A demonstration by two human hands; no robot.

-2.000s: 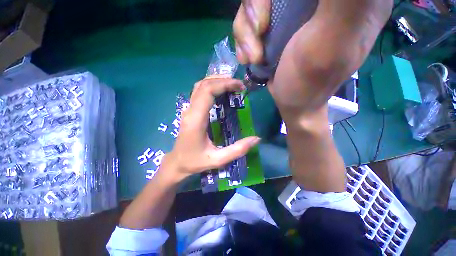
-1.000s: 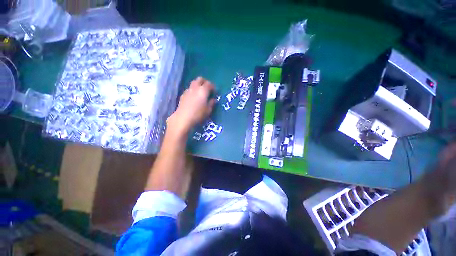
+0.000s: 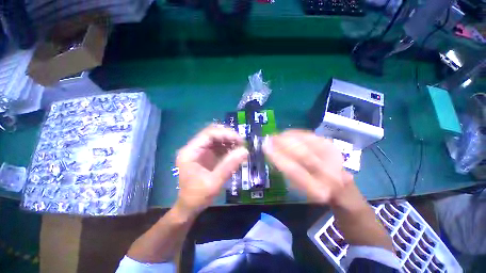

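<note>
The green fixture lies in front of me at the bench edge. A long black workpiece lies in it, with silver blocks beside it. My left hand is over the fixture's left side, thumb and fingers curled near the workpiece. My right hand is over its right side, blurred, fingertips pointing at the workpiece. The fingertips of both hands are close together. Whether either holds a small part cannot be told. A few silver clips show left of my left hand; the rest of that area is hidden.
A tall stack of clear clip trays stands at left, an open brown box behind it. A small clear bag lies beyond the fixture. The screw feeder and a teal box are at right. A white compartment tray is low right.
My left hand has moved right from the clips to the fixture. My right hand has come in from the far right to the fixture. The screwdriver seen two seconds ago is no longer in my right hand.
</note>
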